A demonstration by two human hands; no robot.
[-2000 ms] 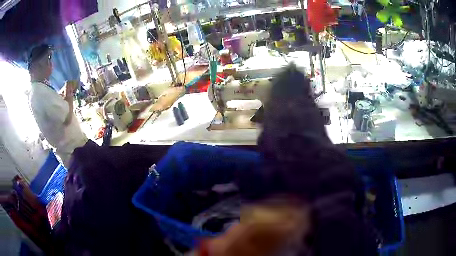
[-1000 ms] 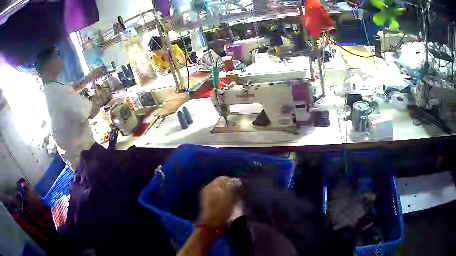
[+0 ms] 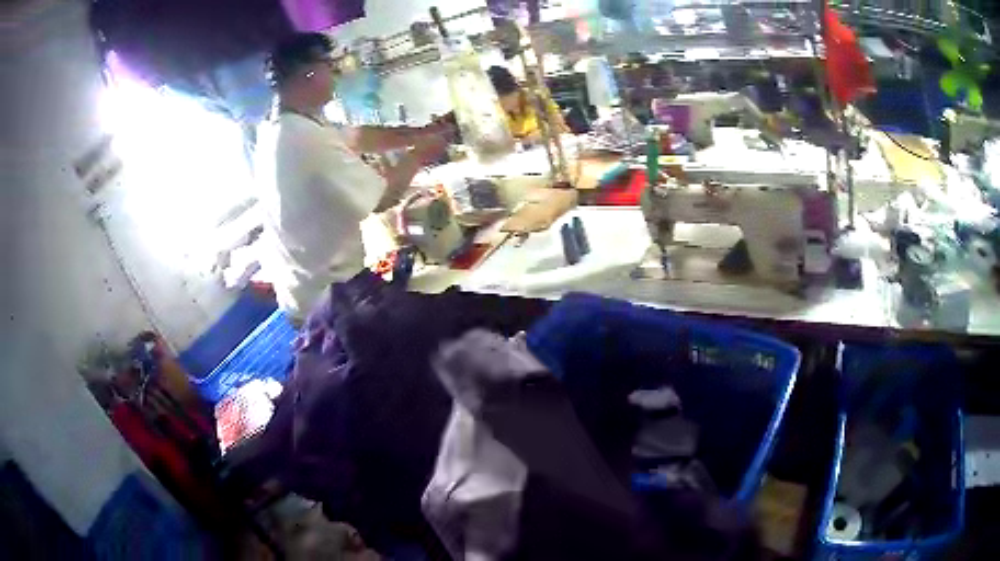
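A dark purple cloth piece with a lighter grey-purple part (image 3: 477, 471) lies or hangs at the bottom middle, in front of a large heap of dark cloth (image 3: 367, 384). Neither of my hands can be made out; the cloth may hide them. A blue plastic crate (image 3: 787, 400) stands right of the heap, with small whitish and grey pieces (image 3: 661, 422) inside. The cloth overlaps the crate's near left side.
A cream sewing machine (image 3: 729, 219) stands on the white table (image 3: 515, 268), with two dark spools (image 3: 574, 241). A second blue crate (image 3: 956, 493) at right holds a white roll (image 3: 843, 522). A person in white (image 3: 320, 197) stands at the left, near another blue crate (image 3: 258, 345).
The view has turned left, so the table and crates sit further right. The hand seen over the crate earlier no longer shows. Grey-purple cloth now appears by the heap.
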